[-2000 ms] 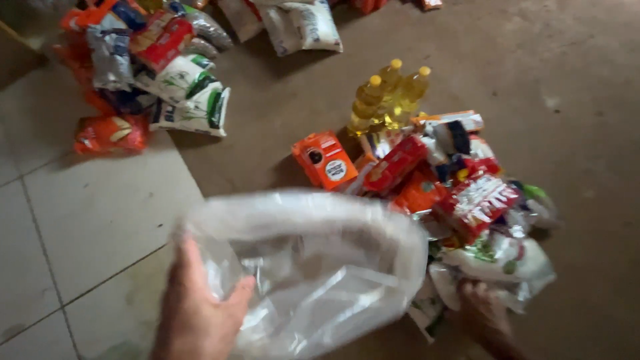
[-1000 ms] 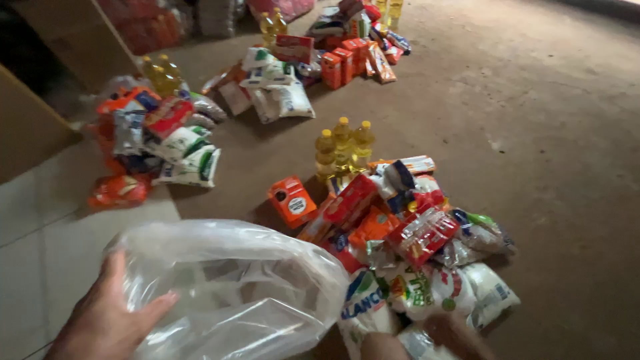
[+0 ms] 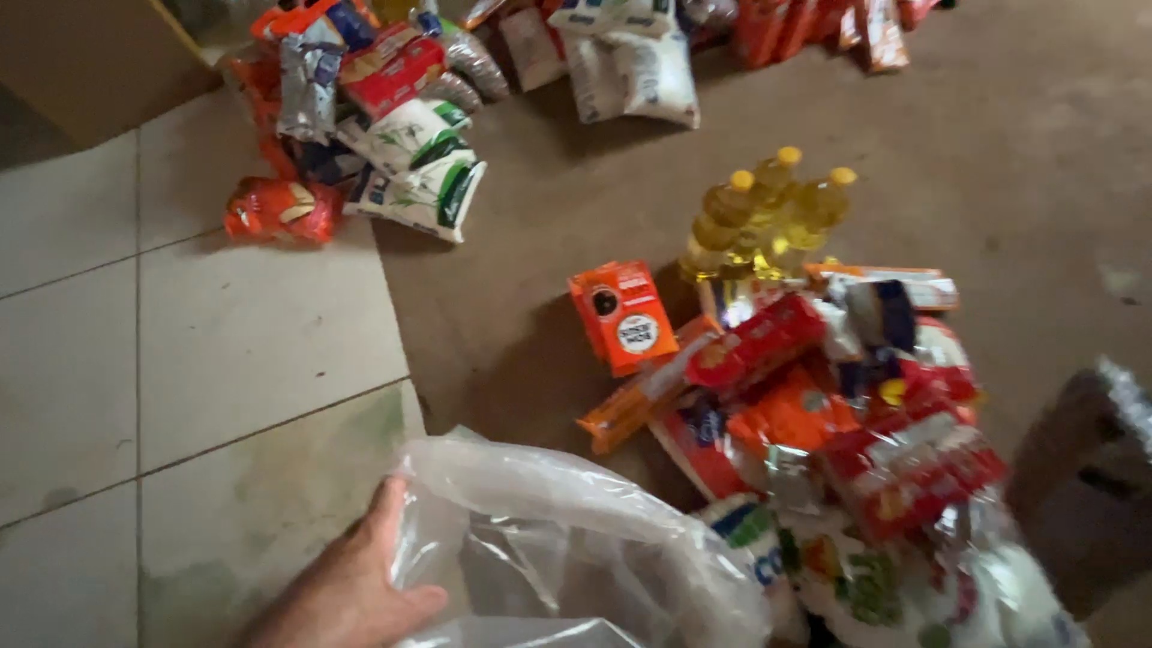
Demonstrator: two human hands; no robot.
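Observation:
My left hand (image 3: 360, 567), at the lower left, grips the rim of a clear plastic bag (image 3: 585, 486) between thumb and fingers; the bag's mouth is spread open. Beside the bag, at the right, lies a heap of groceries: a red packet (image 3: 756, 342), an orange packet (image 3: 792, 409), a red-and-clear packet (image 3: 909, 468) and white plastic sacks (image 3: 864, 576). An orange box (image 3: 623, 315) stands by the heap. A dark, blurred shape (image 3: 1071, 459) at the right edge looks like my right hand, with a shiny wrapper (image 3: 1129, 400) beside it; its grip is unclear.
Several yellow-capped bottles of yellow oil (image 3: 769, 216) stand behind the heap. Further piles of packets lie at the top, with green-and-white sacks (image 3: 418, 189) and white bags (image 3: 634, 76). A cardboard box (image 3: 99, 63) is at the upper left, above pale floor tiles (image 3: 270, 333).
The right hand was at the white sacks at the heap's near side; what looks like it is now at the right edge. The left hand has kept hold of the bag. The view has shifted.

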